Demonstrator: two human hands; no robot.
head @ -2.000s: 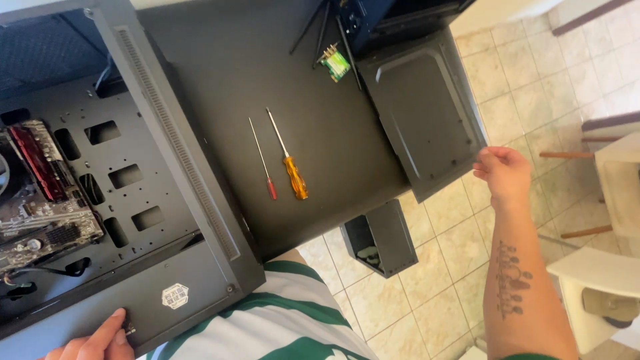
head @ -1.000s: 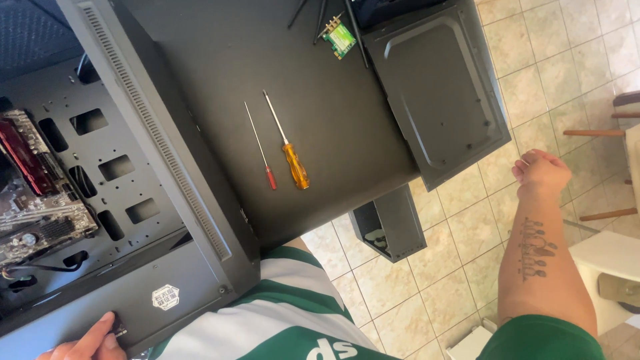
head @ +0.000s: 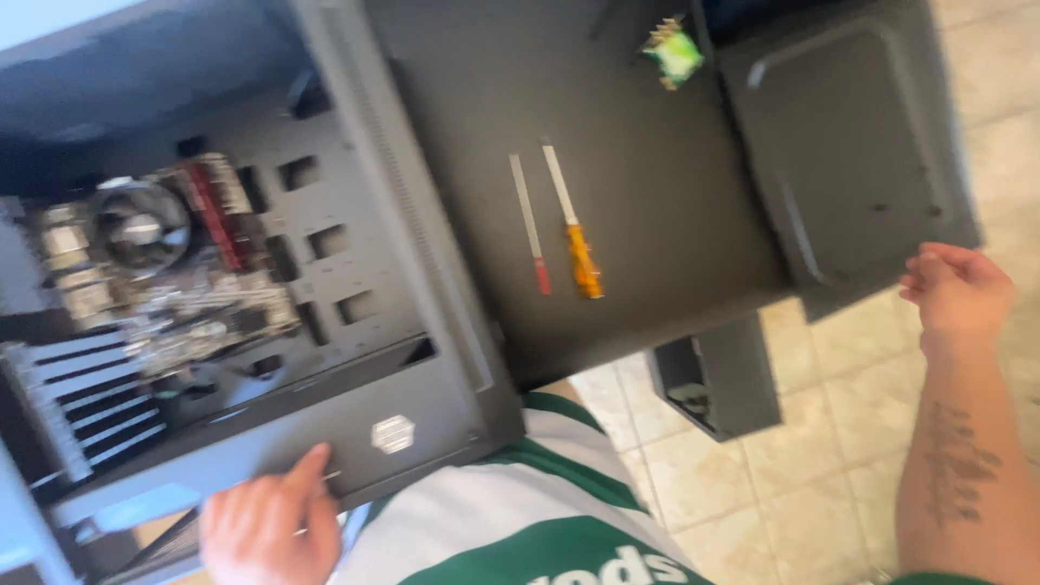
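Observation:
My left hand (head: 272,520) rests with its index finger extended on the lower edge of an open black computer case (head: 406,357). Inside the case are a motherboard (head: 211,309), a round CPU cooler fan (head: 140,227) and a red memory module (head: 215,215). My right hand (head: 963,288), fingers curled, is at the lower right edge of a black metal panel (head: 853,162); blur hides whether it touches or grips it. On the dark tabletop between them lie a thin screwdriver with a red handle (head: 542,276) and a larger one with an amber handle (head: 583,264).
A small green circuit board (head: 674,55) lies near the top of the dark surface (head: 650,187). Below its front edge stands a dark open box-like object (head: 735,382) over the tiled floor (head: 731,487). My legs are under the case's near edge.
My right hand was at the panel's corner, then apart from it over the floor, and is now back beside the panel's edge. My left hand stays on the case. The view has swung left.

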